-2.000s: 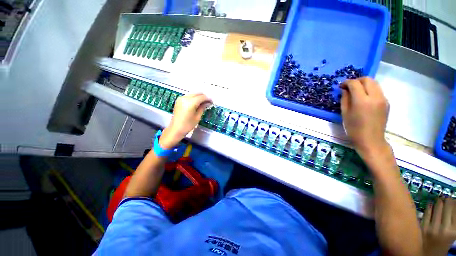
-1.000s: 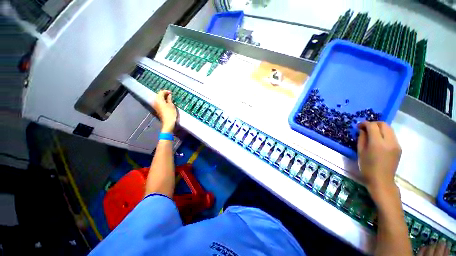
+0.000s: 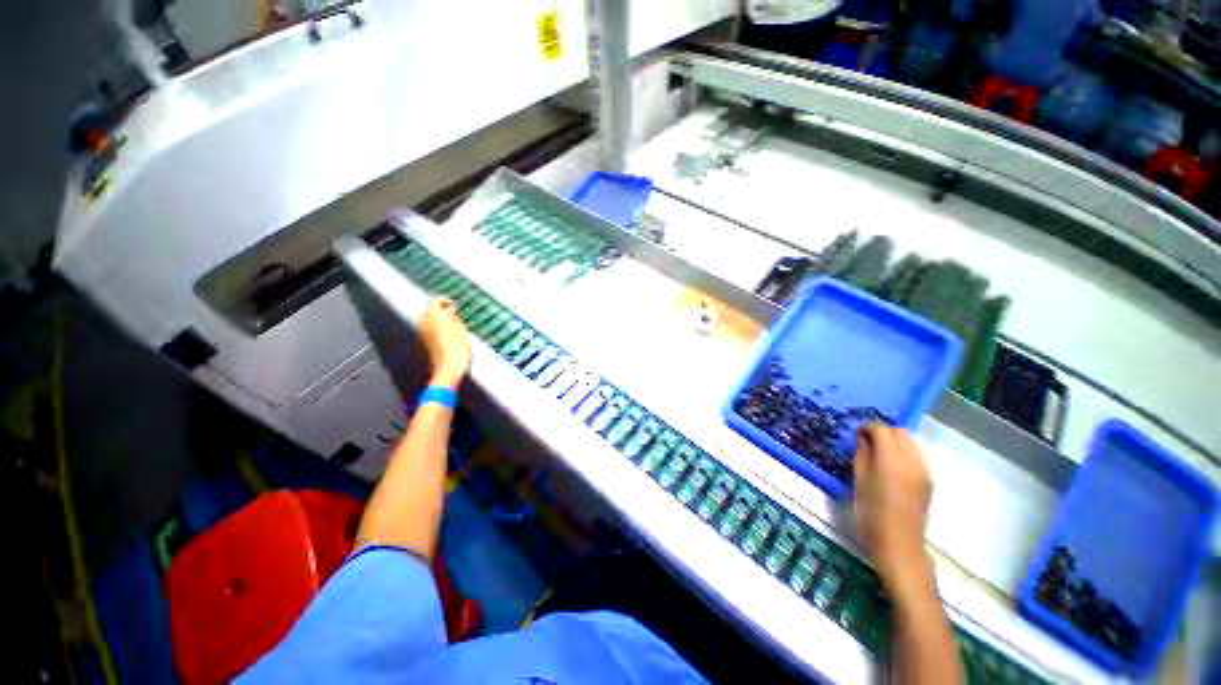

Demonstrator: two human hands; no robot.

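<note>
A long row of green circuit board panels [image 3: 629, 423] lies in the pale conveyor rail [image 3: 576, 462] running diagonally in front of me. My left hand [image 3: 443, 343], with a blue wrist strap [image 3: 438, 398], is at the far-left part of the row, on the rail's near edge. Its fingers are bunched; I cannot tell if they hold anything. My right hand [image 3: 890, 488] is at the near right corner of the blue component bin [image 3: 857, 341], fingertips together by the heaped dark components [image 3: 803, 423]. Whether it pinches one is too small and blurred to tell.
A separate green board piece [image 3: 542, 234] lies behind the rail at left. A tan card [image 3: 730, 325] bears a small whitish item. Green panels [image 3: 937, 295] stand behind the bin. A second blue bin [image 3: 1125, 535] is at right, a small blue bin [image 3: 612, 198] at back, a red stool [image 3: 255, 575] below left.
The view has swung and pulled back, showing more machine and the second bin. The row has shifted left within the picture. My left hand stays near the row's left part, my right hand at the bin.
</note>
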